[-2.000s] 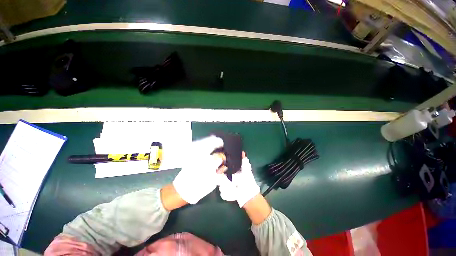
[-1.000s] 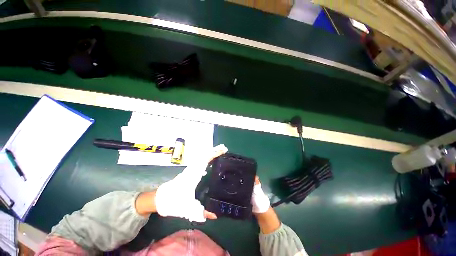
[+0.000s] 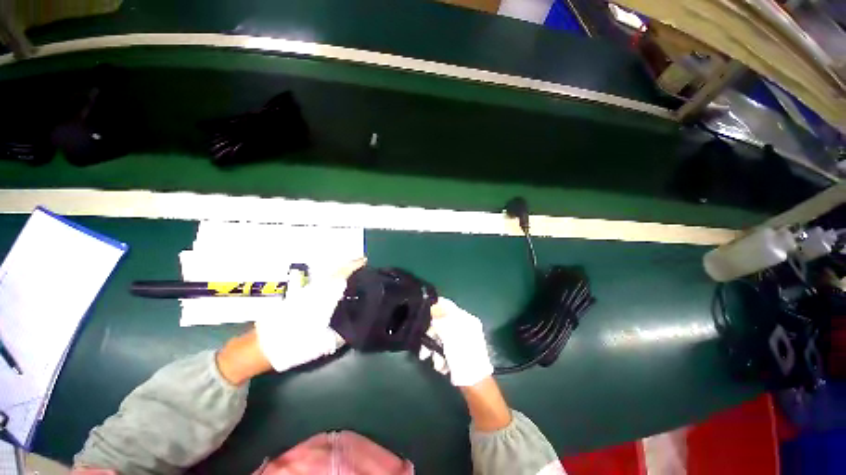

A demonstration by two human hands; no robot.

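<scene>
A black socket block is held between both gloved hands above the green bench, tilted, with a dark recess on its visible face. My left hand grips its left side, and my right hand grips its right side near the cable. The tied black cord bundle lies on the bench to the right, joined by a cable passing by my right hand. Its plug rests on the pale rail. White gloves leave some fingertips bare.
A striped hammer lies on white paper, close to my left hand. A clipboard is at left. Dark units lie on the conveyor beyond the rail. A pale bottle and red bin are at right.
The block has turned from its flat face with round socket to a tilted pose showing another face. My left hand is now beside the hammer head. The cord bundle remains on the bench.
</scene>
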